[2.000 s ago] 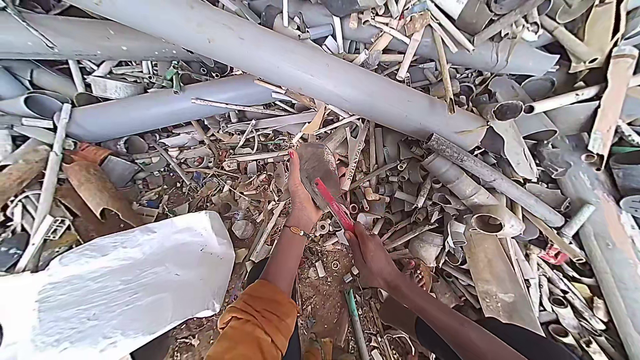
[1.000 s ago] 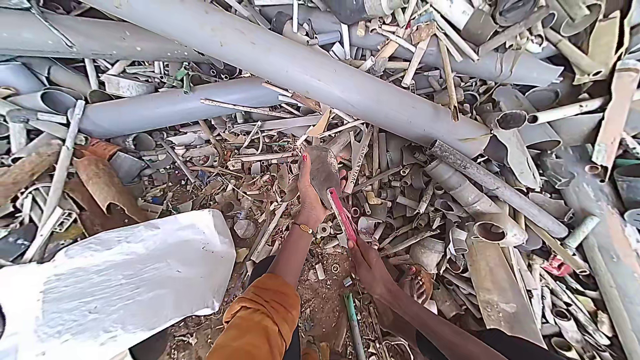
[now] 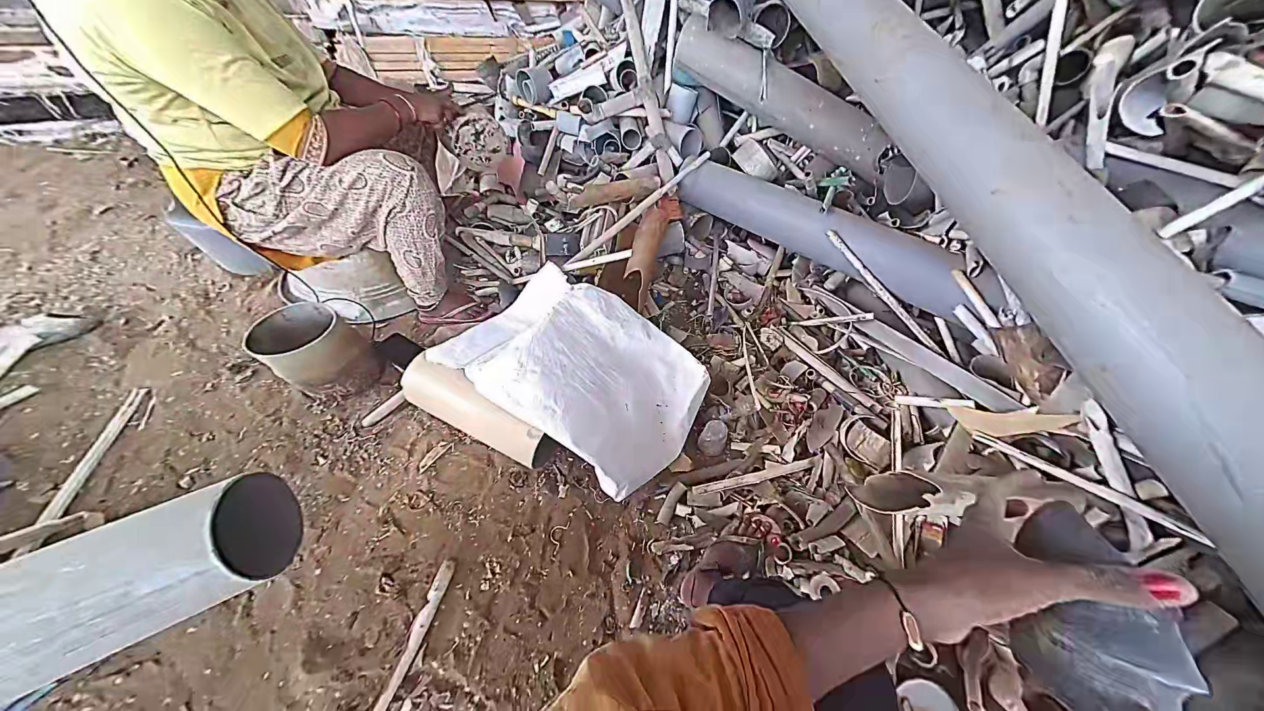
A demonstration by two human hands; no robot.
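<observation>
My left hand (image 3: pixel 1027 578), with a bracelet at its wrist and an orange-brown sleeve behind it, is at the lower right. Its thumb lies across a grey scrap piece (image 3: pixel 1106 652), apparently plastic, with a jagged lower edge; the fingers are blurred or hidden behind the piece. My right hand is out of view. Beneath and around the left hand lie broken pipe pieces (image 3: pixel 790 474) and thin strips.
A large grey pipe (image 3: pixel 1047 227) slants across the heap. A white sack (image 3: pixel 602 385) lies over a beige pipe (image 3: pixel 474 415). At upper left a person (image 3: pixel 286 148) sits near a bucket (image 3: pixel 306 346). Another wide pipe (image 3: pixel 118 583) lies lower left on bare soil.
The view has swung far to the left, bringing in the seated person. My right hand and the red-handled tool it held are no longer in view; my left hand keeps the grey piece.
</observation>
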